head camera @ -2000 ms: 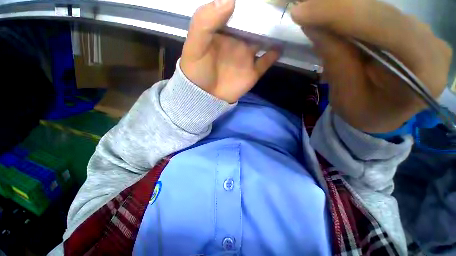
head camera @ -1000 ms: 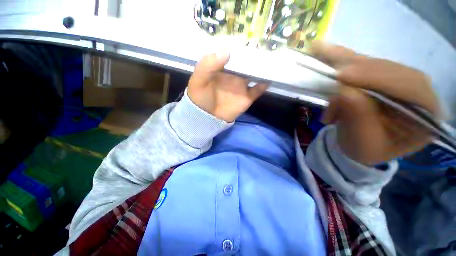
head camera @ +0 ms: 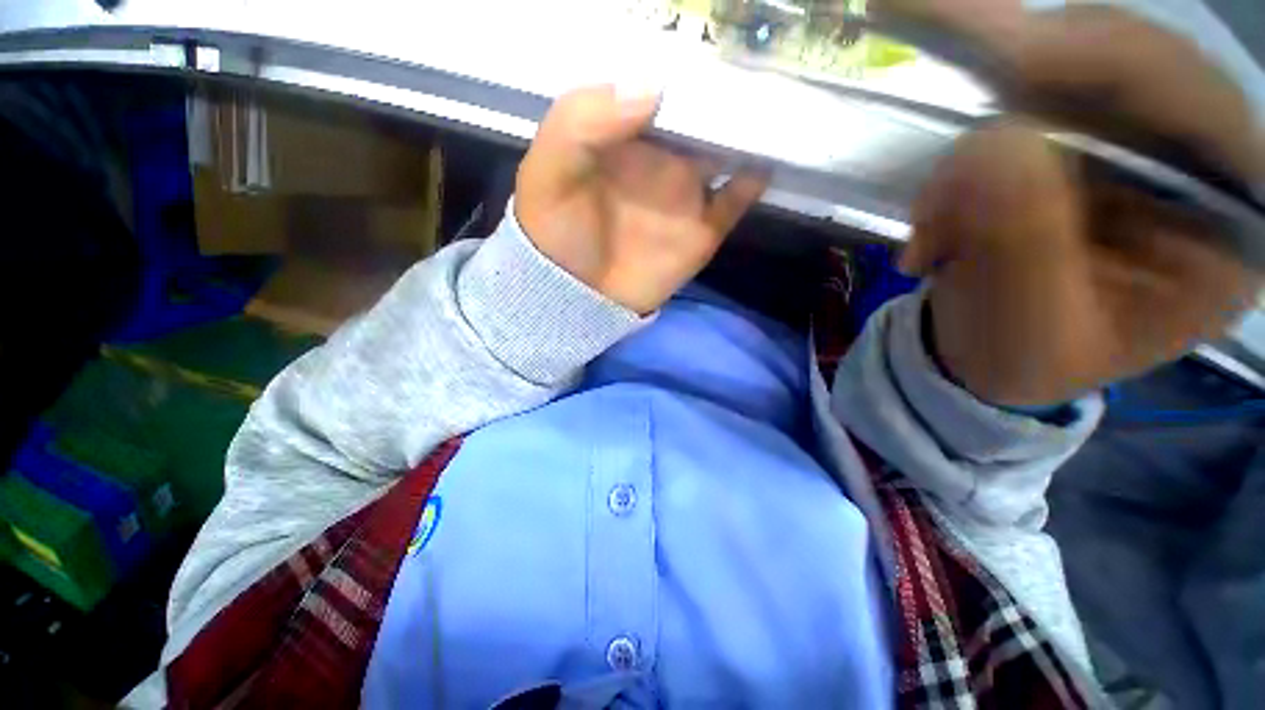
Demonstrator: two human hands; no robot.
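A circuit board [head camera: 819, 35] with yellow-green edges shows only in part, blurred and cut off by the top edge of the picture. My right hand [head camera: 1096, 236] is blurred at the upper right, holding the dark and silver tweezers [head camera: 1158, 169], whose prongs lead towards the board; their tips cannot be made out. My left hand [head camera: 617, 201] rests at the front edge of the bench, thumb on top and fingers below, curled around the metal rail [head camera: 416, 104]. A blue strap cord [head camera: 1179, 408] shows beside my right wrist.
The pale bench track crosses the top of the view. Below it on the left are cardboard boxes [head camera: 326, 208] and a green floor [head camera: 181, 382]. A green and blue box [head camera: 90, 513] stands at the far left. Dark grey fabric [head camera: 1179, 541] lies at the lower right.
Against one second ago, the bench and board sit higher in the view, so less of the board shows. My right hand is still on the tweezers and my left hand still at the rail.
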